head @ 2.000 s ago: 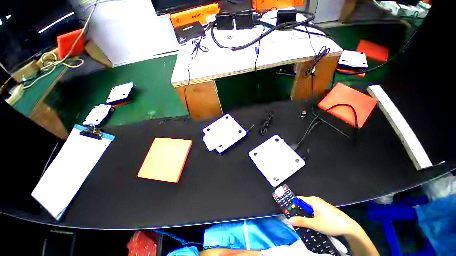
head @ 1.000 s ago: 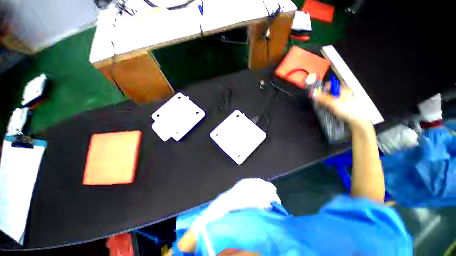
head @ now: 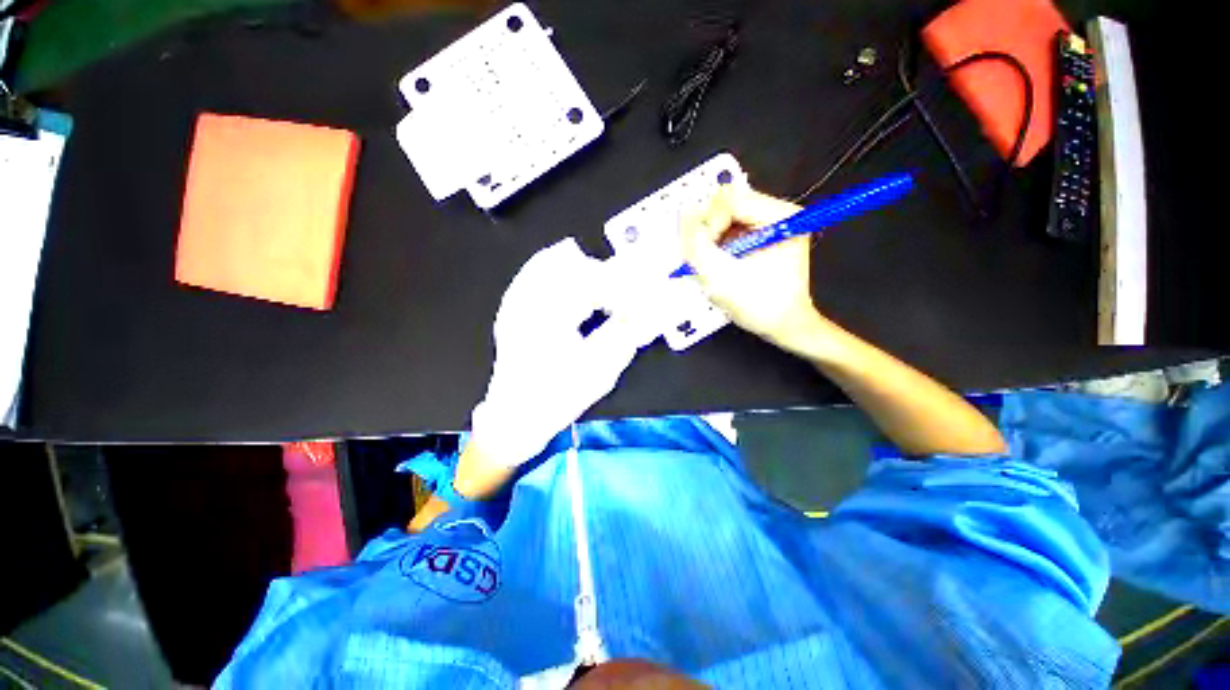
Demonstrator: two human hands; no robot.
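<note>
A white square unit (head: 664, 216) with dark corner dots lies on the black mat in front of me. My bare right hand (head: 758, 263) holds a blue marker pen (head: 843, 205) over it, the tip pointing down at the unit's face. My left hand (head: 560, 337), in a white glove, lies at the unit's left edge; glove and unit blend, so I cannot tell whether its fingers grip it. A second white unit (head: 499, 108) lies further back to the left. A black remote control (head: 1074, 142) lies at the right.
An orange foam pad (head: 266, 212) lies at the left, another (head: 1005, 68) under a black cable at the right. A tied cable bundle (head: 701, 84) lies behind the units. A clipboard sheet (head: 24, 256) is at the far left, a long pale bar (head: 1122, 189) at the right.
The remote control has left my right hand and lies beside the pale bar. My right hand has come back over the unit with the pen, and my gloved left hand has moved up to the unit.
</note>
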